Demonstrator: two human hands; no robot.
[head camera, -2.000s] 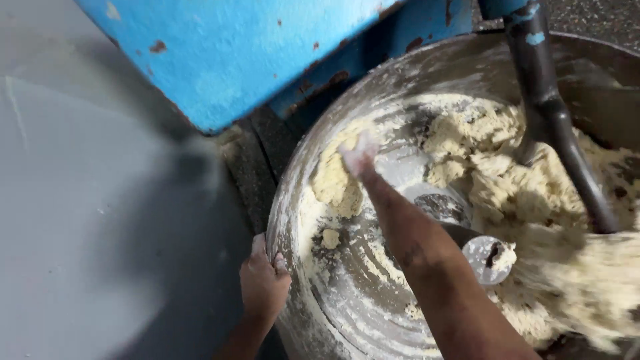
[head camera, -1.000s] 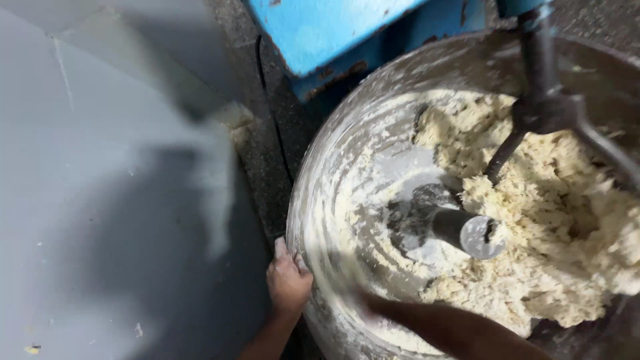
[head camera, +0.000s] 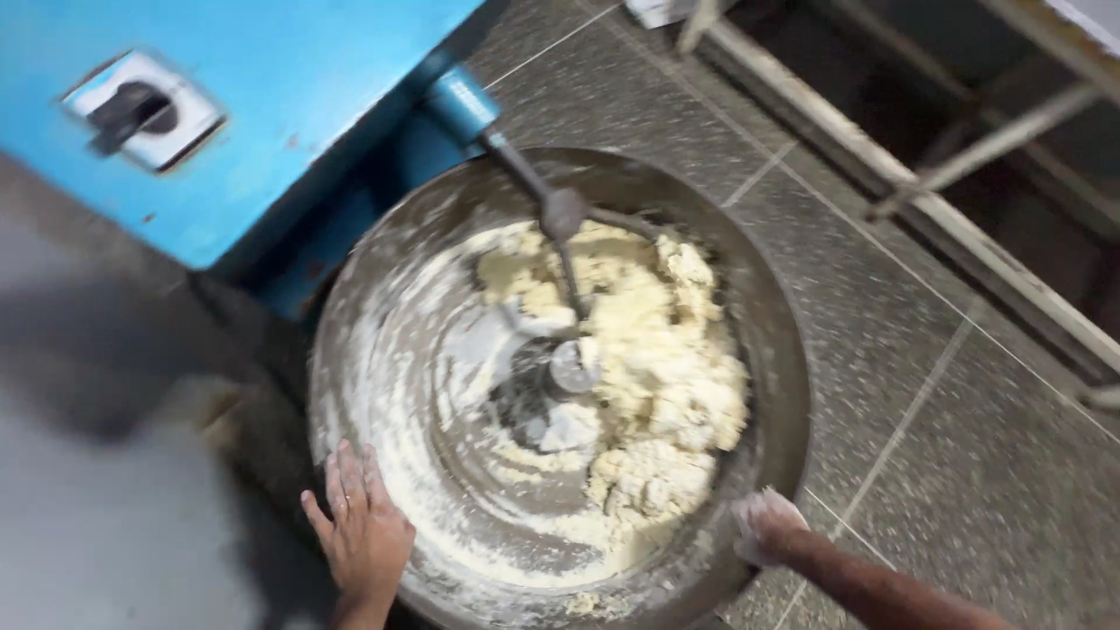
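Note:
A wide metal mixer bowl (head camera: 783, 367) holds crumbly pale dough (head camera: 665, 376), heaped mostly on its right side, with flour smeared over the left part. The dark forked mixing arm (head camera: 563, 214) reaches down into the dough near a round metal centre post (head camera: 573, 367). My left hand (head camera: 363, 516) lies with fingers spread over the bowl's lower left rim, holding nothing. Floury and blurred, my right hand (head camera: 768, 528) is at the lower right rim with its fingers curled; whether it grips the rim is unclear.
A blue mixer housing (head camera: 262, 105) with a black rotary switch (head camera: 136, 115) stands at the upper left. Speckled floor tiles (head camera: 927, 437) surround the bowl's right side. A metal-framed rack (head camera: 875, 175) stands at the upper right. A grey surface (head camera: 105, 507) lies at the left.
My right hand has moved from inside the bowl's left part to its lower right rim. My left hand's fingers are now spread. The mixing arm has changed position, and the view has shifted widely.

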